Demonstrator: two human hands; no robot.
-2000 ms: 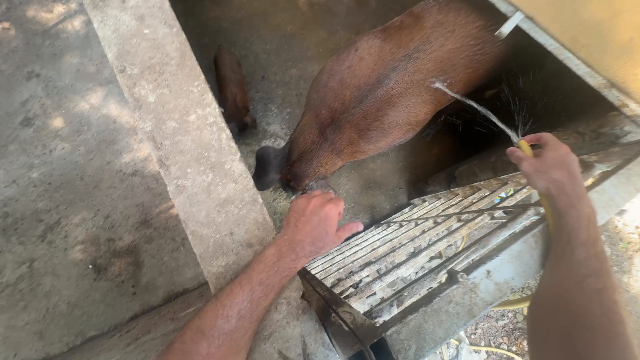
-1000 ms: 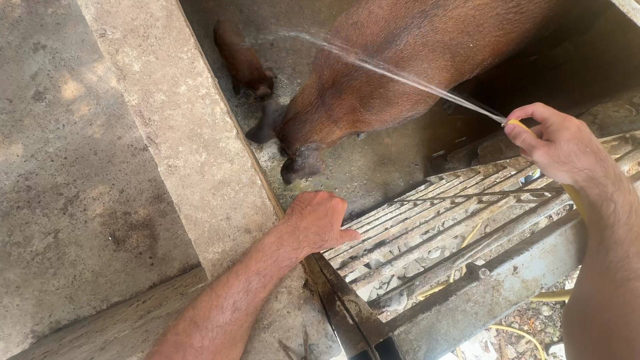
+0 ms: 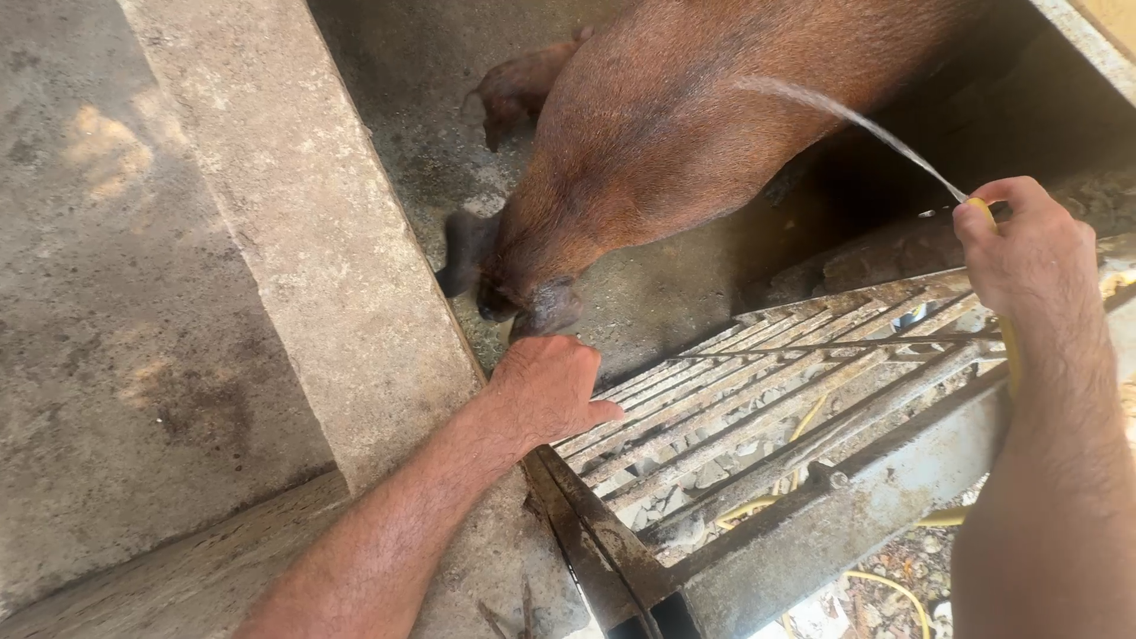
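A yellow hose [image 3: 982, 211] is pinched in my right hand [image 3: 1029, 248], above the metal gate at the right. From its end a stream of water [image 3: 865, 122] arcs left onto the back of a large brown pig [image 3: 674, 115]. The pig's head points down and left, near the wall. My left hand [image 3: 550, 386] is at the corner of the wall and the gate, just below the pig's ear; its fingertips are hidden, so what they grip cannot be told. A piglet [image 3: 524, 84] stands beyond the pig's shoulder, partly hidden by it.
A concrete wall [image 3: 293, 240] borders the pen on the left. The rusty barred metal gate [image 3: 763, 390] crosses the lower right. More yellow hose [image 3: 896, 590] lies on the stony ground behind it. The pen floor [image 3: 657, 302] is wet concrete.
The water stream has swung from near the piglet onto the large pig's back. The piglet has moved right, partly behind the large pig. The large pig's head has shifted toward the wall.
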